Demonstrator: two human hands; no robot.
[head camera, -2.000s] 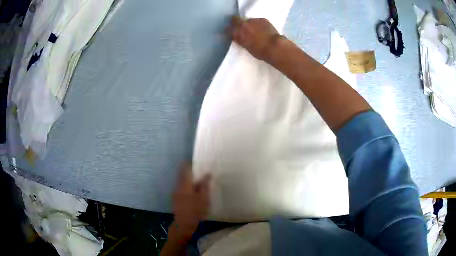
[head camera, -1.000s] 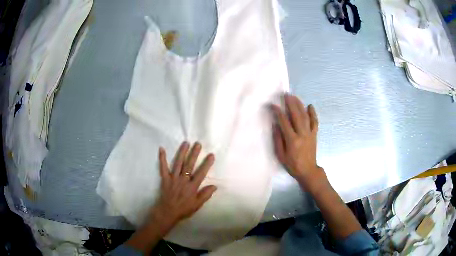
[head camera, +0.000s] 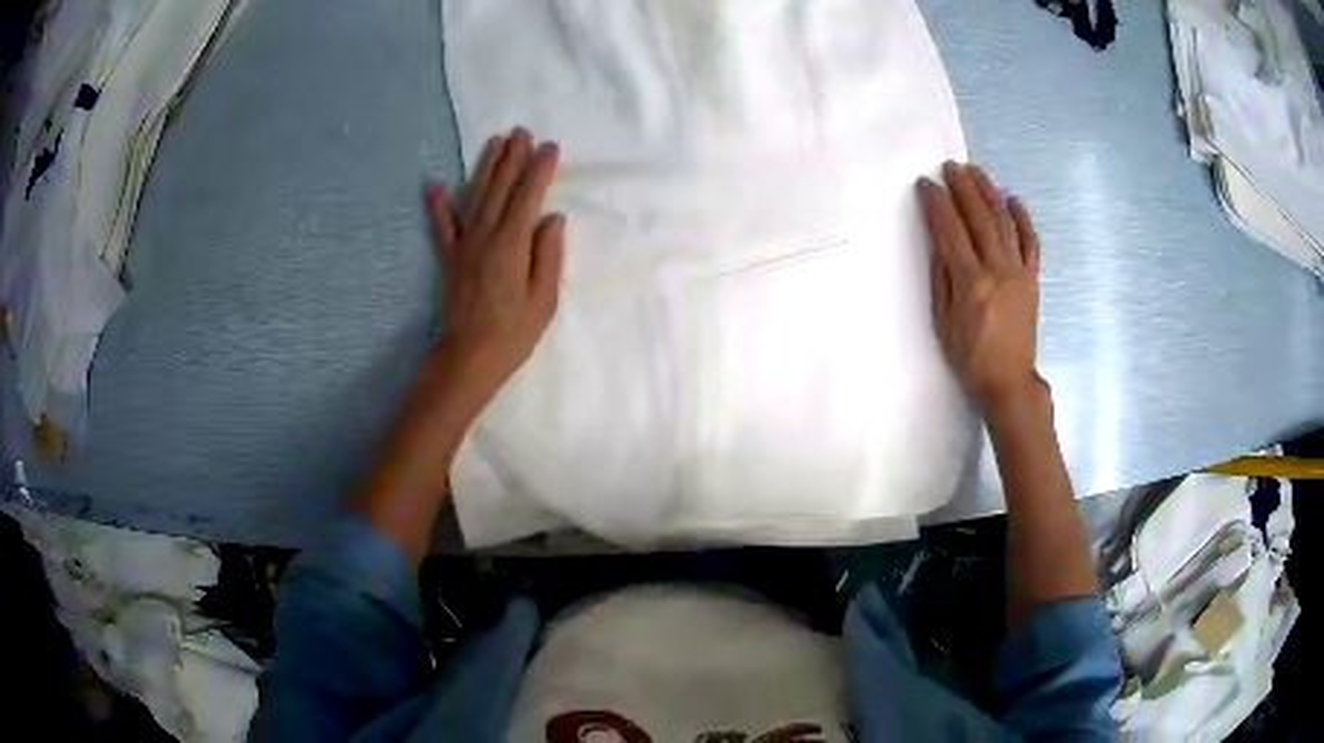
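A white garment panel (head camera: 770, 363) lies flat in front of me on the grey-blue table (head camera: 291, 349), its lower end near the table's front edge. A short slanted seam or slit line shows in its middle. Another white layer sticks out under its lower corners. My left hand (head camera: 497, 261) rests palm down on its left edge, fingers a little apart. My right hand (head camera: 987, 283) rests palm down on its right edge, fingers fairly close together. Neither hand grips the cloth. The panel's upper end is cut off by the picture.
Stacked white panels (head camera: 131, 131) lie at the left. A smaller white pile (head camera: 1263, 116) lies at the right. The shears' black handles (head camera: 1082, 18) show at the top edge. White cloth (head camera: 1205, 624) is heaped below the table near a yellow rail (head camera: 1266, 468).
The panel with the curved cut-out now lies differently, with the cut-out out of view and a slanted line showing. My left hand has moved up to its left edge; my right hand has moved right.
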